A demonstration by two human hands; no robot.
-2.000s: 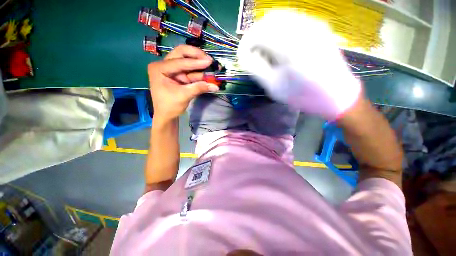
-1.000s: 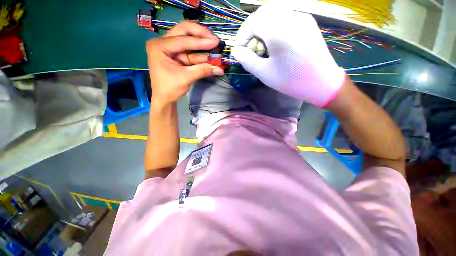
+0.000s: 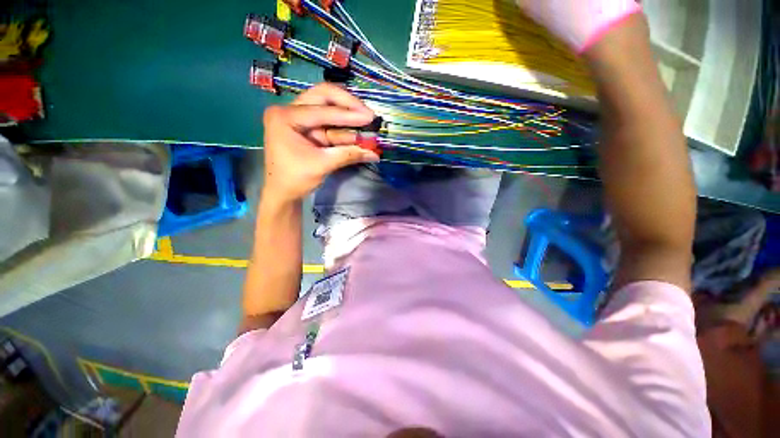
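Note:
My left hand (image 3: pixel 312 141), bare, holds a red and black connector housing (image 3: pixel 369 144) between thumb and fingers at the bench's front edge. Wires trail from the connector to the right. My right hand (image 3: pixel 583 12), in a white glove with a pink cuff, is at the top edge of the picture over the tray; its fingers are cut off, so whether it holds anything is hidden. Yellow wires (image 3: pixel 479 38) lie in the compartment of the white tray (image 3: pixel 714 94) under and beside it.
Several part-built harnesses (image 3: pixel 340 53) lie on the green bench (image 3: pixel 154 77) beyond my left hand, their wire tails (image 3: pixel 479 107) fanned rightwards. Red and yellow items (image 3: pixel 19 90) are at the far left. Blue stools (image 3: pixel 560 261) stand below the bench on both sides.
My right hand has left the connector and moved up and right over the tray. My left hand still holds the connector. The view has shifted, showing more harnesses and tray.

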